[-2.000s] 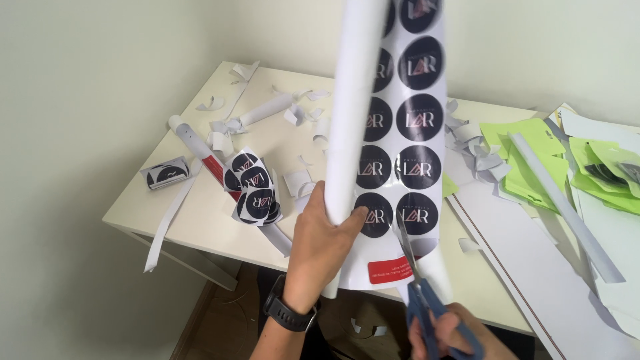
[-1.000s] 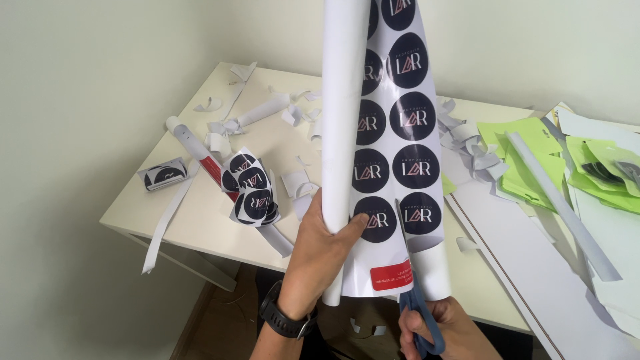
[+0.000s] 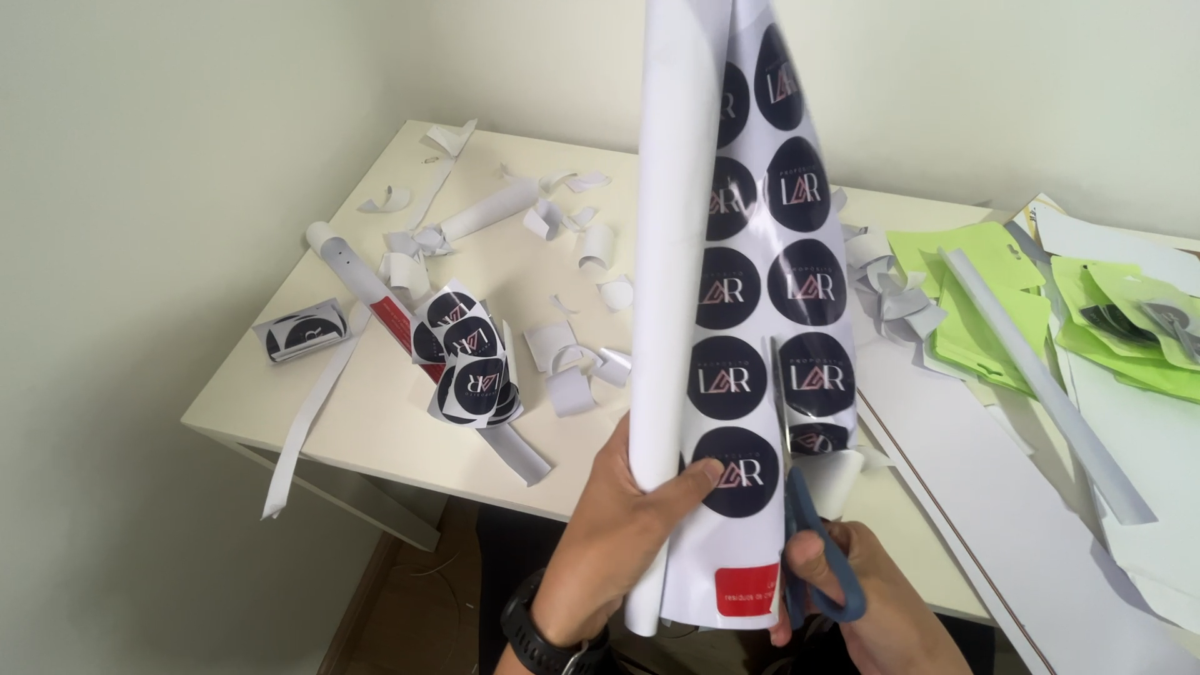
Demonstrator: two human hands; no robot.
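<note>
My left hand, with a black watch on its wrist, grips a rolled white sheet, thumb pressed on its unrolled part. That part hangs upright and bears two columns of round dark stickers and a red printed patch near the bottom. My right hand holds scissors with blue handles. Their blades point up between the two columns, with the sheet parted below them. The cut right strip curls at its lower end, by the scissors.
Cut round stickers lie piled on the white table, beside a rolled sheet with a red patch. White paper scraps are scattered about. Green packets, a long rolled sheet and large white sheets lie at the right.
The scissors have moved up along the sheet between the sticker columns, and the cut is longer. The right strip's lower end has curled up further. My left hand still grips the roll.
</note>
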